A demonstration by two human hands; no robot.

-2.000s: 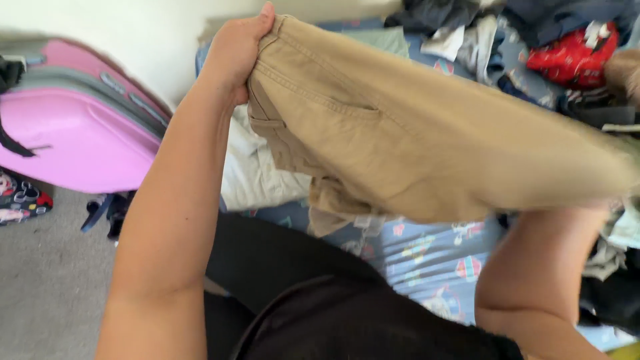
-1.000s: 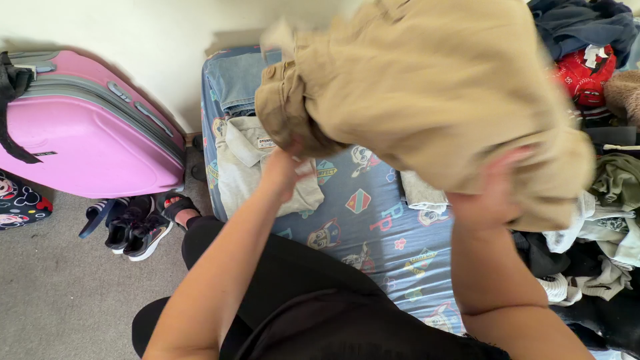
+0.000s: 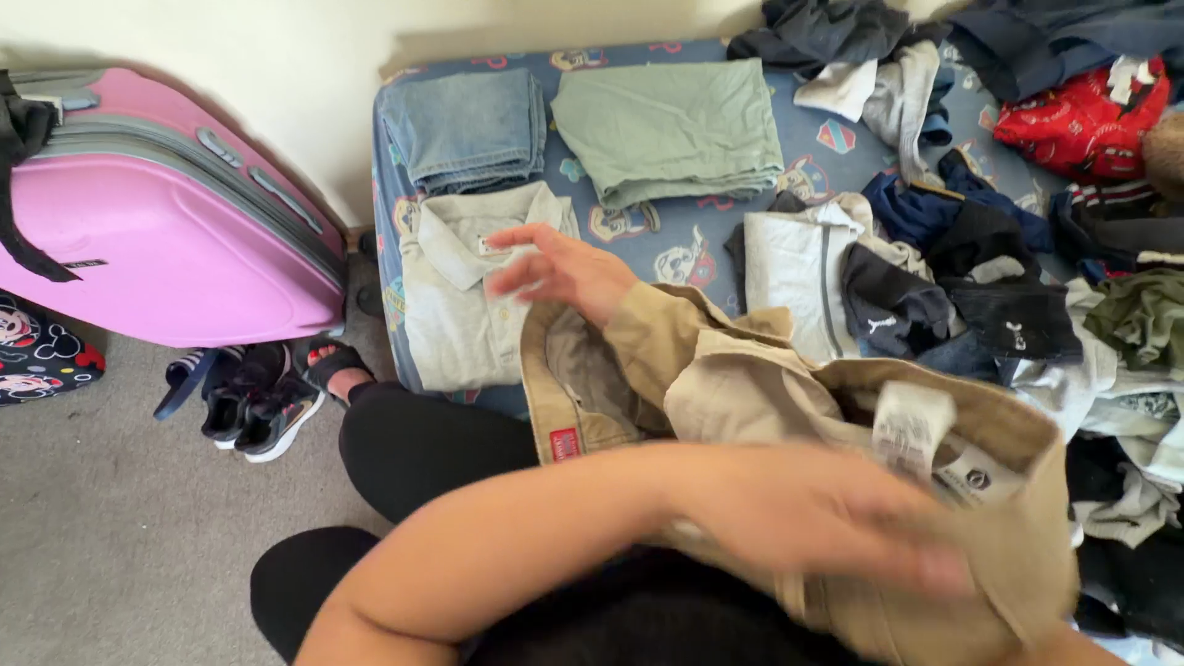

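Note:
Tan trousers [image 3: 934, 592] lie bunched over my lap, their waistband with a white tag facing up. My left hand [image 3: 832, 518], blurred, reaches across from the lower left and lies over the waist part; whether its fingers grip the cloth cannot be told. My right hand [image 3: 564, 268] comes out of the tan cloth, which wraps the wrist and hides the forearm. Its fingers are spread above a folded light grey collared shirt [image 3: 453, 324]. Beyond the shirt are folded blue jeans [image 3: 472, 129] and a folded pale green garment [image 3: 671, 129].
The clothes rest on a blue patterned mattress [image 3: 620, 250]. At the right is a loose heap of clothes [image 3: 980, 268], with a red printed item [image 3: 1082, 120]. A pink suitcase [image 3: 166, 240] and dark shoes [image 3: 268, 407] stand on the carpet at the left.
The tan trousers, earlier held up and spread between both hands, are now lower, near my lap. My left hand has crossed to the right, and my right hand now shows out of the cloth.

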